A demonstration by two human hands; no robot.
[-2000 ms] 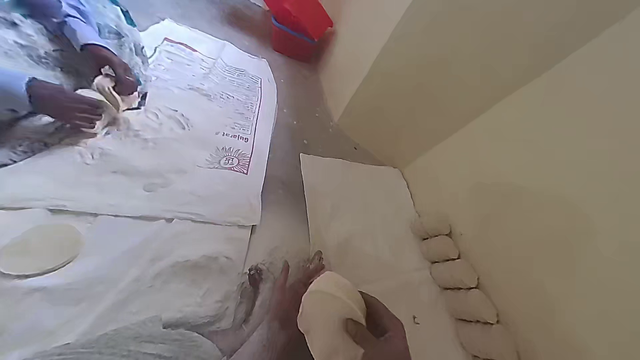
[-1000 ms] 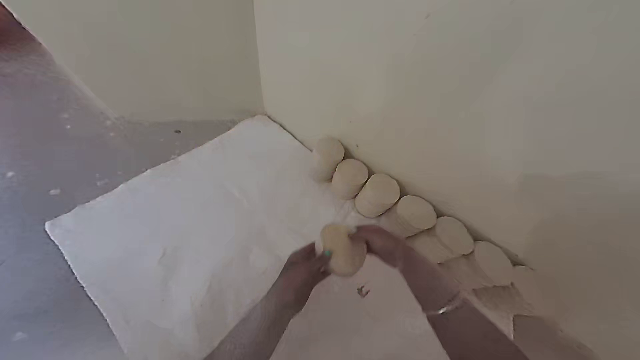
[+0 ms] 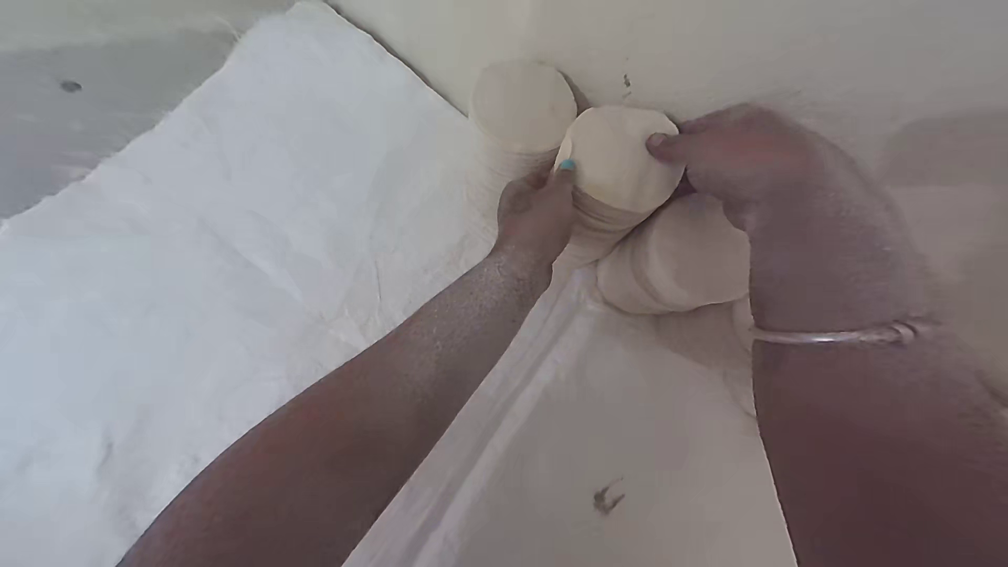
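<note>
Between my two hands is a stack of thin round dough discs (image 3: 622, 157), pale and floury. My left hand (image 3: 539, 209) grips its left side, the thumb with a teal nail on the rim. My right hand (image 3: 732, 157) holds the upper right edge, thumb on the top disc, its other fingers hidden behind. Another stack of discs (image 3: 524, 106) stands just up and to the left, near the wall. A third stack (image 3: 685, 256) leans below and to the right, partly covered by my right wrist, which wears a bangle.
A white cloth (image 3: 236, 236) lies under the stacks and spreads to the left. The pale wall (image 3: 787, 55) rises close behind them. Grey floor (image 3: 71, 142) shows at the upper left. A small dark mark (image 3: 606, 498) is on the cloth near the bottom.
The discs in my hands were held over the cloth a second ago; now they are at the row by the wall. The view has moved in close to the stacks.
</note>
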